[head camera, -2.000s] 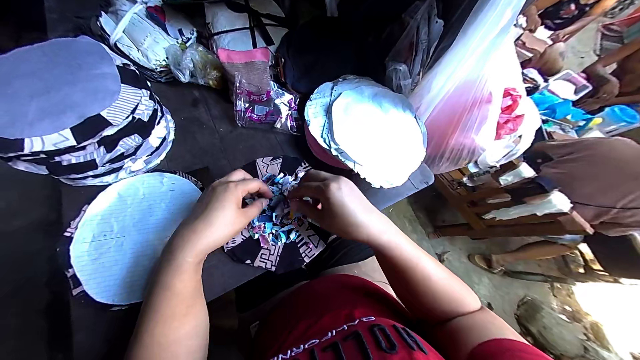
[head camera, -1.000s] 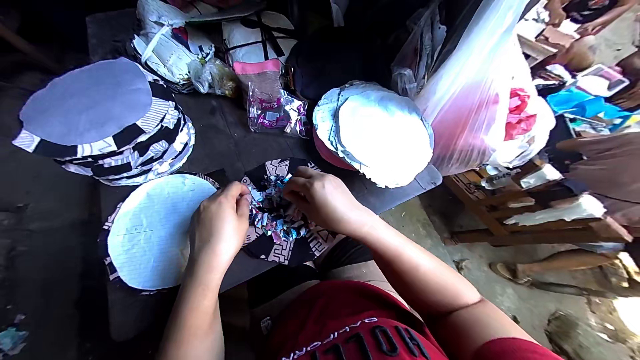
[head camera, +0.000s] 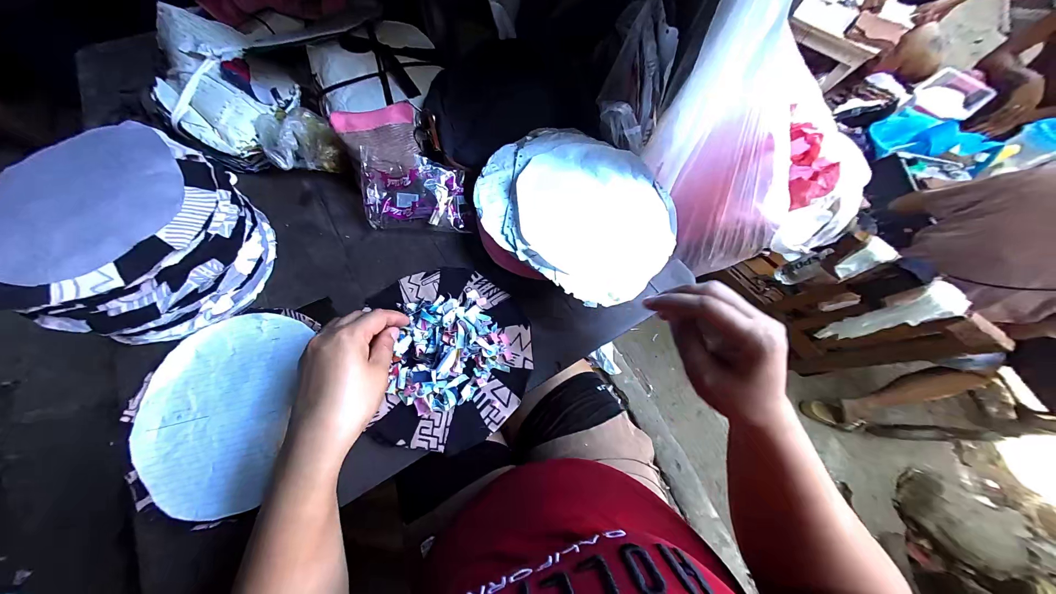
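A round black-and-white patterned fabric piece (head camera: 507, 392) lies on the dark table, with a heap of small blue, white and pink fabric scraps (head camera: 445, 346) at its middle. My left hand (head camera: 351, 375) rests at the left edge of the scraps, thumb and forefinger close together; whether a scrap is between them cannot be told. Raised over the table's right edge is my right hand (head camera: 726, 346), its fingers bent and nothing clearly visible in them. Left of my left hand lies a light-blue disc (head camera: 219, 417) over another patterned piece.
Stacked patterned fabric rounds (head camera: 91, 206) stand at the left. Behind the scraps are a pile of pale discs (head camera: 594, 214) and a plastic packet (head camera: 408, 194). A large plastic bag (head camera: 726, 157) stands at the right, near a wooden bench (head camera: 891, 346) and a seated person (head camera: 990, 239).
My right hand has moved away from the scraps to the right. My left hand stays beside them, and more of the scrap heap is now uncovered.
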